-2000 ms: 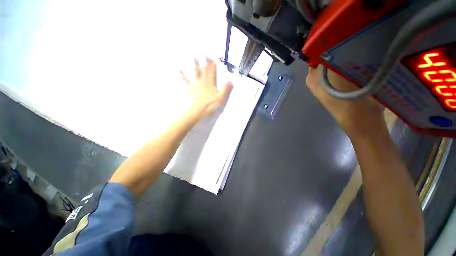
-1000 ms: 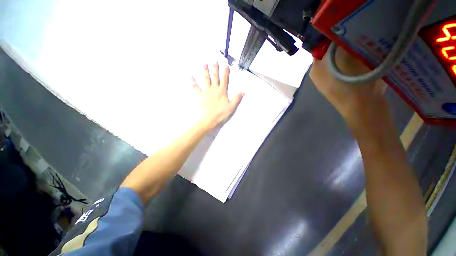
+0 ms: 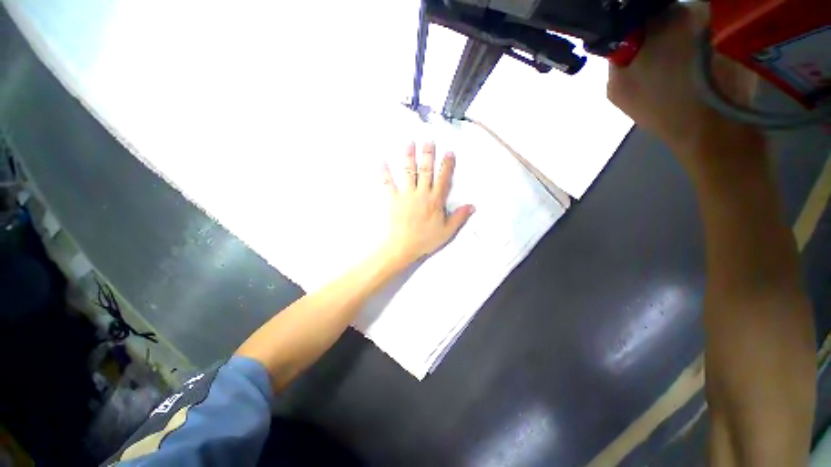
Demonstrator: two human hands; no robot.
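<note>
The white-topped fabric lay (image 3: 228,137) fills the upper left and centre, its paper overexposed. The cutting machine (image 3: 765,41), red and silver, is cut off by the top right edge. Its upright blade stand (image 3: 471,80) stands in the lay, at the upper end of a cut slit running to the lay's right edge. My left hand (image 3: 424,205) lies flat on the paper below the blade, fingers spread, holding nothing. My right hand (image 3: 670,82) is closed round the machine's handle, which it mostly hides. The base plate is not visible.
The dark grey table (image 3: 556,301) shows right of and below the lay, with a yellowish seam (image 3: 656,415) at the lower right. Thin black cords (image 3: 114,310) and scraps lie beyond the table edge at lower left. A grey cable (image 3: 729,105) loops by my right wrist.
The machine and my right hand have moved up and right in view. The slit behind the blade is longer and wider. My left hand has shifted right and down, still flat on the paper.
</note>
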